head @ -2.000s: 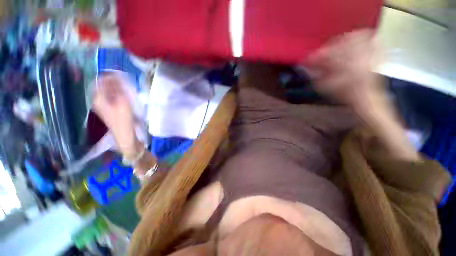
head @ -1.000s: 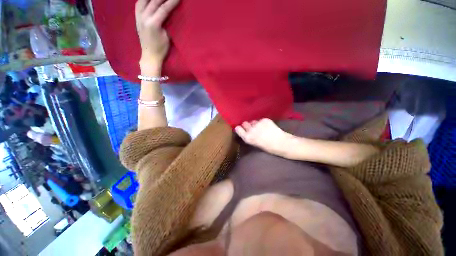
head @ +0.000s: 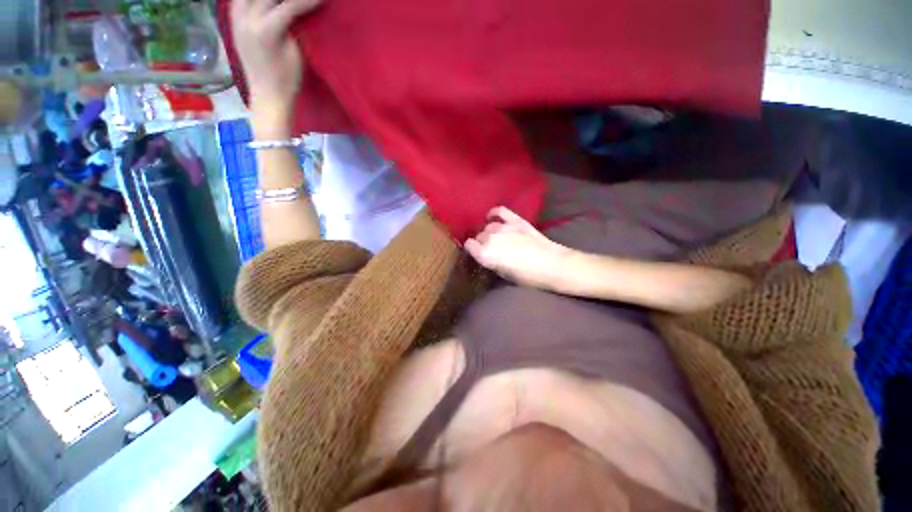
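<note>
A large red garment piece (head: 620, 50) lies across the top of the view and hangs over the table's front edge. A red flap of it (head: 430, 150) runs down towards my lap. My right hand (head: 510, 245) pinches the lower end of this flap in front of my waist. My left hand (head: 268, 45), with bracelets at the wrist, grips the red fabric at the upper left; its fingertips are partly cut off by the top edge. The flap is stretched between my two hands.
The pale table (head: 840, 60) with printed ruler marks shows at the upper right. White pieces (head: 365, 195) lie beside my left forearm, near a blue basket (head: 240, 185). More white pieces (head: 818, 235) are by my right elbow. A cluttered rack (head: 150, 75) stands left.
Since two seconds ago, both hands have moved onto the red fabric and a flap is drawn towards my lap. In the last second, my left hand has shifted slightly left and up.
</note>
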